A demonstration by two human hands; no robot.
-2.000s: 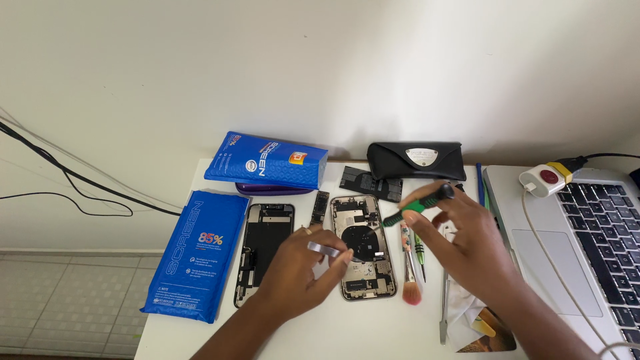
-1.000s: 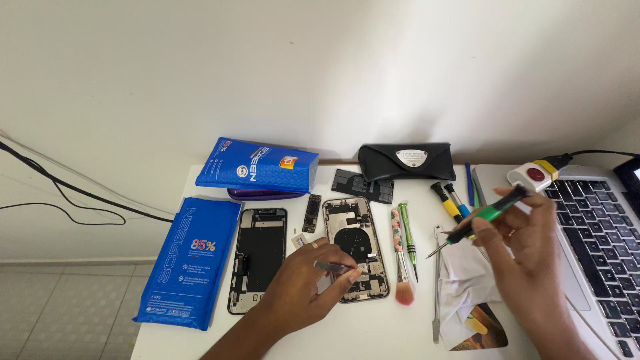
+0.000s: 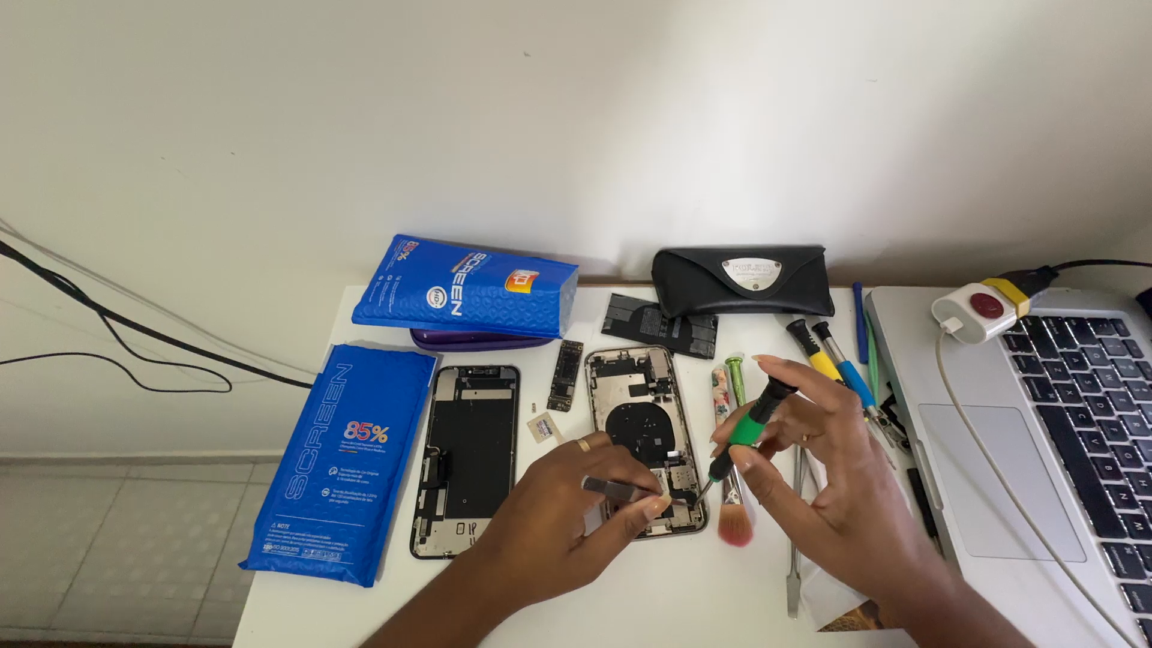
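Observation:
An opened smartphone housing (image 3: 641, 434) lies on the white table with its inner parts showing. My left hand (image 3: 589, 508) pinches metal tweezers (image 3: 616, 490) over the lower part of the housing, whose tips are hard to make out. In my right hand (image 3: 805, 450) is a green and black screwdriver (image 3: 750, 430), tilted, its tip at the housing's lower right corner. Left of my left hand lies a detached phone screen assembly (image 3: 474, 441), inner side up. A small logic board (image 3: 564, 374) and a little sticker (image 3: 544, 427) sit between the two.
Blue padded pouches (image 3: 337, 468) lie at the left, one over a purple case (image 3: 481, 339). Behind are a battery-like black part (image 3: 630, 324) and a black glasses case (image 3: 742, 281). A brush (image 3: 735, 520), a metal spudger (image 3: 794, 576), more screwdrivers (image 3: 850, 371) and a laptop (image 3: 972, 468) with a charger (image 3: 976, 310) stand at the right.
My right hand has brought the screwdriver leftward from beside the housing to its lower right corner. My left hand stays over the housing with the tweezers.

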